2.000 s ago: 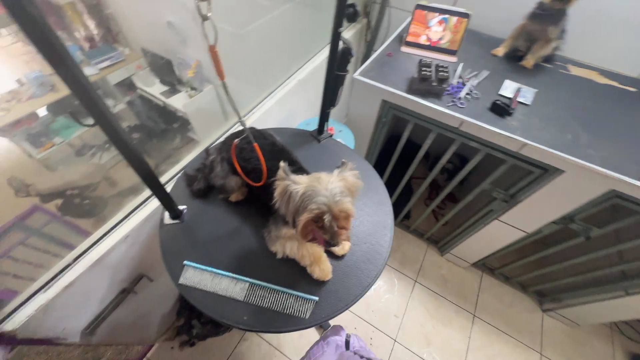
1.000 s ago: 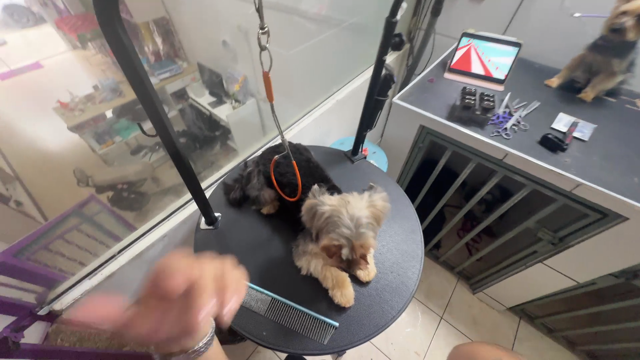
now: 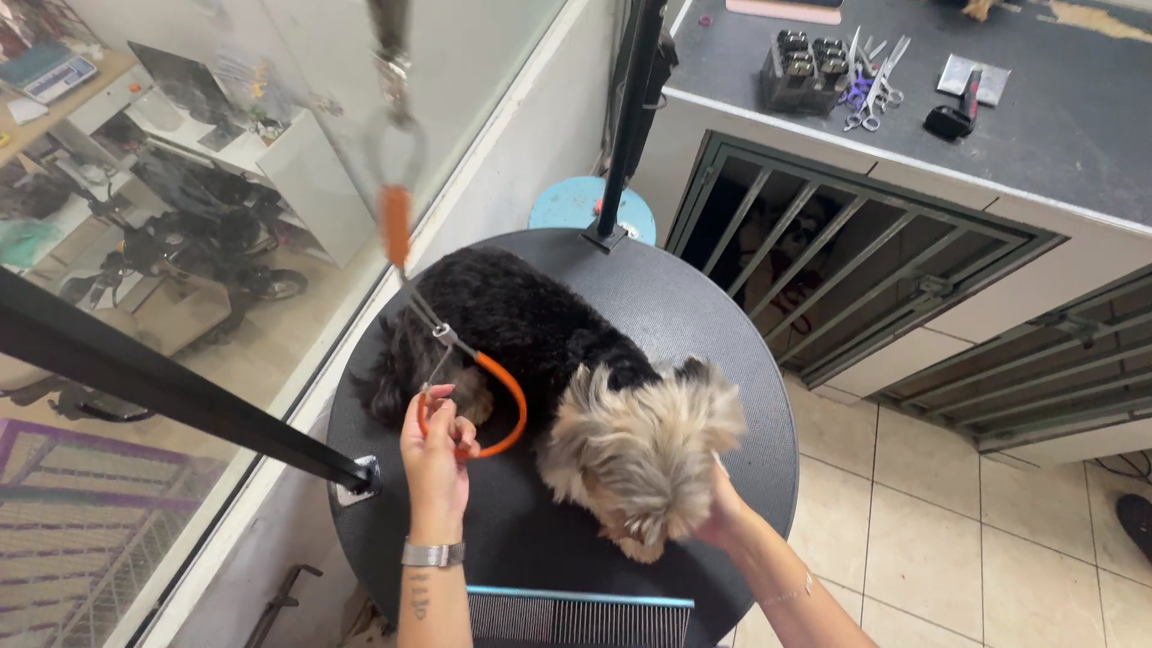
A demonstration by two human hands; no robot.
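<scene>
A small dog (image 3: 531, 315) with a black back and a tan, shaggy head lies on a round black grooming table (image 3: 747, 396). With its fingers closed on the lower left of the orange-sleeved grooming loop (image 3: 517, 396), my left hand (image 3: 441, 436) is left of the dog's head. The loop hangs from a chain and is not around the neck. My right hand (image 3: 720, 508) touches the right side of the dog's head; its fingers are mostly hidden by fur. A metal grooming comb with a blue spine (image 3: 580, 616) lies at the table's near edge.
Black posts (image 3: 625, 135) rise at the table's back and left. A glass partition (image 3: 306, 81) stands left. On the counter (image 3: 1062, 162) are several clipper blades in a holder (image 3: 801, 76), scissors (image 3: 868, 90), and a black clipper-like tool (image 3: 956, 108). Below are barred kennel doors (image 3: 855, 252).
My left hand has come to the orange loop and taken hold of it. My right hand now touches the dog's head. The view is closer over the table.
</scene>
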